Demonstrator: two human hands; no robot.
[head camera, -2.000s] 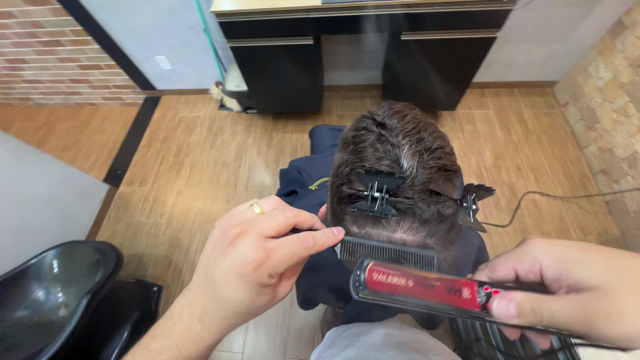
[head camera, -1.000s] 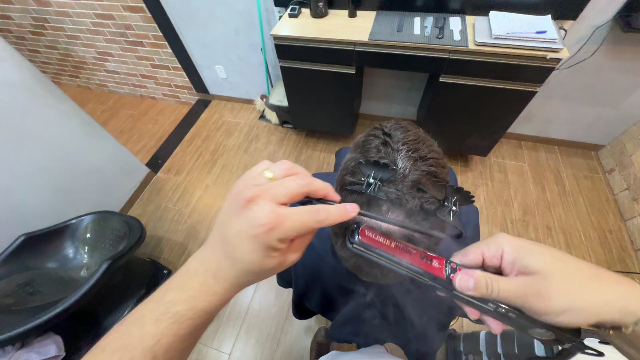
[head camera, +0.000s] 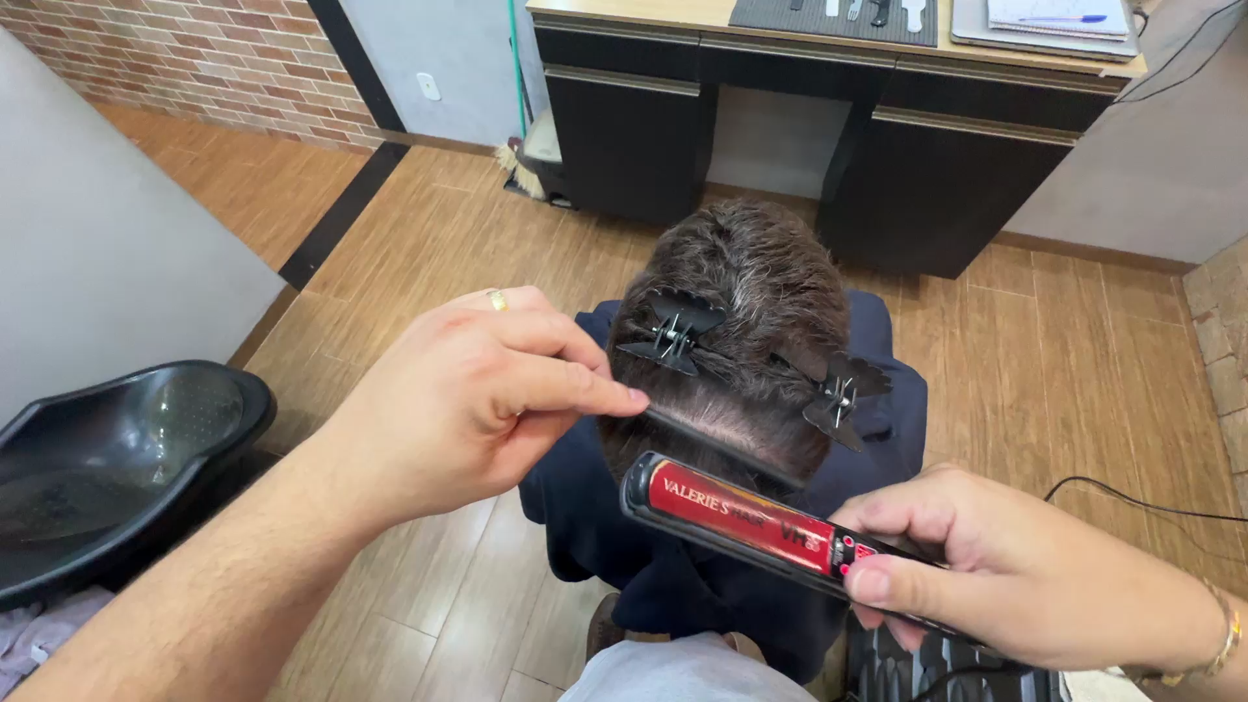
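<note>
A seated person's head of dark hair (head camera: 751, 253) is in front of me, a navy cape (head camera: 897, 390) around the shoulders. Two black hair claw clips, one on the left (head camera: 675, 333) and one on the right (head camera: 838, 398), hold up the upper hair. My left hand (head camera: 487, 400) pinches a dark comb (head camera: 726, 448), which lies slantwise across the back of the head just below the clips. In my right hand (head camera: 1004, 570) is a red and black hair straightener (head camera: 746, 517), its plates end close beneath the comb. Whether hair lies between the plates is hidden.
A black wash basin (head camera: 127, 468) stands at the left. Beyond the person is a desk with black drawers (head camera: 624, 136), a mat with tools (head camera: 838, 18) and a notebook with a pen (head camera: 1058, 18). A broom (head camera: 522, 171) leans beside it. A black tray (head camera: 946, 668) sits at lower right.
The comb's broad toothed side showed two seconds ago; now it appears as a thin, slanted strip. The straightener, closer against the head one second ago, is now a little lower. The view has shifted.
</note>
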